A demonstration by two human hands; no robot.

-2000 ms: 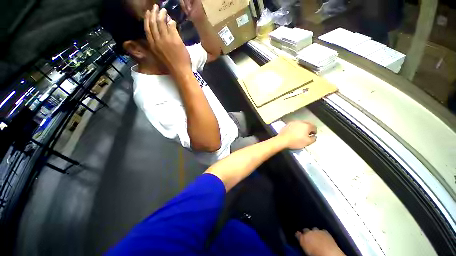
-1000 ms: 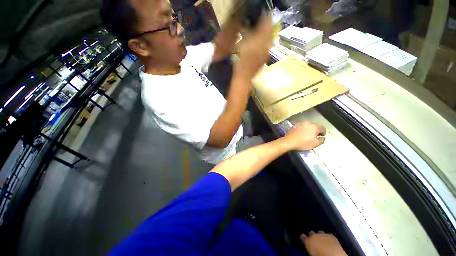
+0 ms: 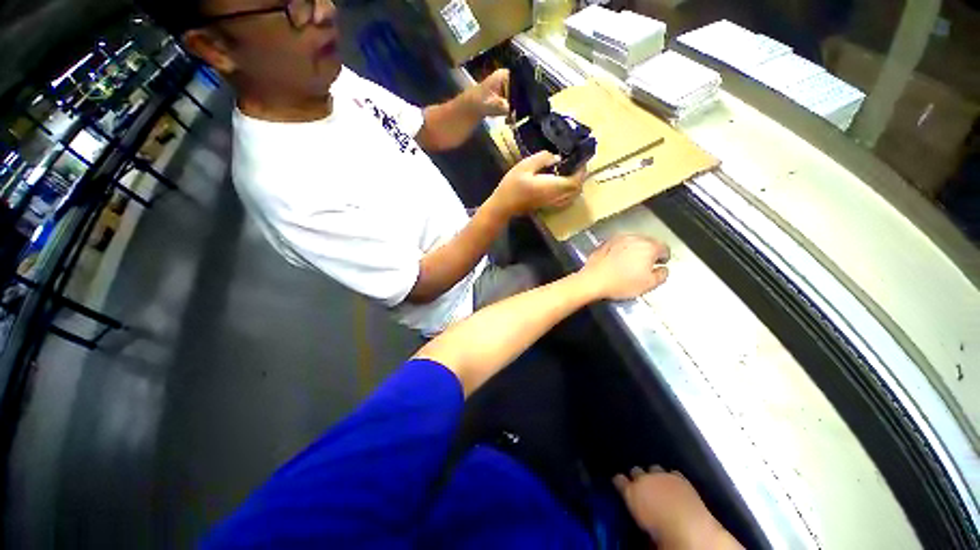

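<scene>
My left hand (image 3: 629, 266) rests on the metal-edged rim of the white bench (image 3: 741, 392), near the cardboard's front corner. Its fingers are bent and their undersides hidden, so its grip is unclear. My right hand (image 3: 668, 505) is at the bottom, cut off by the picture's edge, by the bench's dark side. Its fingertips are slightly apart and nothing shows in it. Tan cardboard sheets (image 3: 618, 199) lie on the bench with a thin pen-like item (image 3: 623, 170) on top. A coworker holds a black headset-like device with straps (image 3: 564, 138) in both hands over the cardboard.
The coworker in a white shirt (image 3: 333, 183) stands at the bench's left side. White paper stacks (image 3: 675, 84) and a flatter white row (image 3: 774, 70) lie behind the cardboard. A brown carton (image 3: 484, 24) is at the top. A dark channel (image 3: 795, 312) runs along the bench. Dark racks stand far left.
The coworker has lowered both hands from near the head, and the black device now shows clearly over the cardboard. The view has shifted slightly. My hands stay in about the same places.
</scene>
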